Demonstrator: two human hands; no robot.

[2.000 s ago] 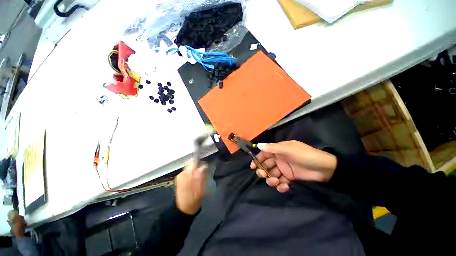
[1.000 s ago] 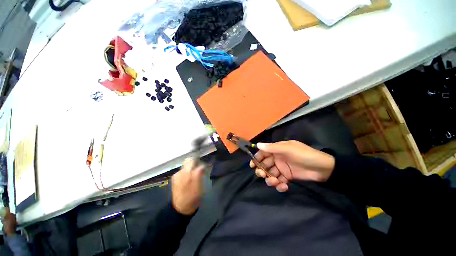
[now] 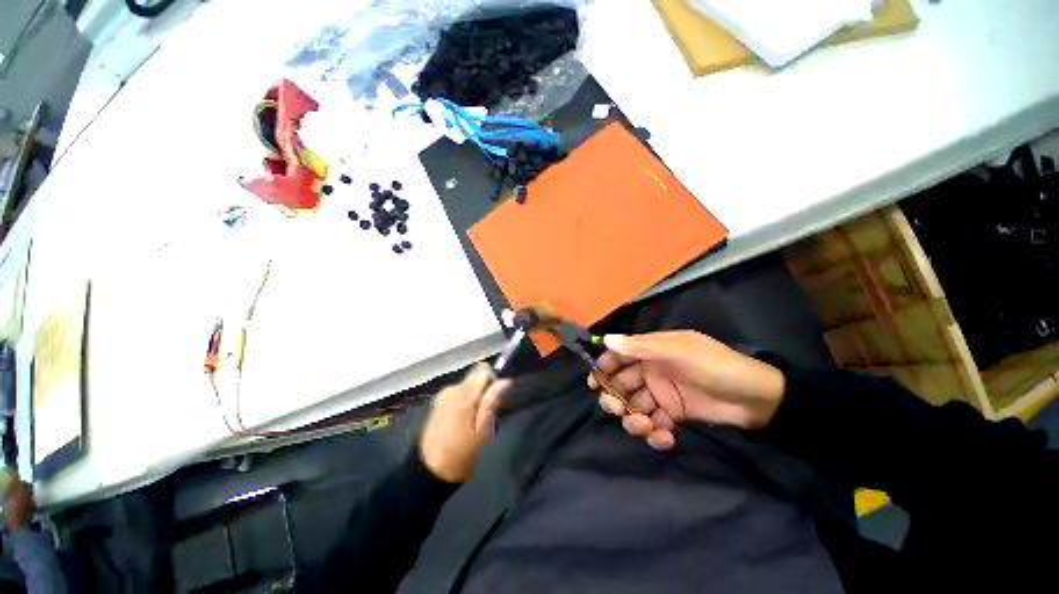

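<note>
My left hand (image 3: 455, 425) grips the handle of a small hammer (image 3: 510, 348). The hammer's head is at the pliers' tips, over the near corner of the orange pad (image 3: 598, 221). My right hand (image 3: 685, 383) holds pliers (image 3: 575, 340) with dark jaws, pointing left over that corner. Any small workpiece in the jaws is too small and hidden to tell. The orange pad lies on a larger black base board (image 3: 459, 197) near the table edge.
Loose black parts (image 3: 386, 211) lie left of the pad; more, with a blue cord (image 3: 488, 130) and bagged black heap (image 3: 499, 52), lie behind. A red tape dispenser (image 3: 287, 145) is left. A wooden crate (image 3: 871, 290) stands right, below the table. Another person's hand (image 3: 16, 499) shows far left.
The hammer in my left hand, blurred and left of the pliers before, has come right onto the pliers' tips. My right hand has hardly moved. The view has shifted slightly.
</note>
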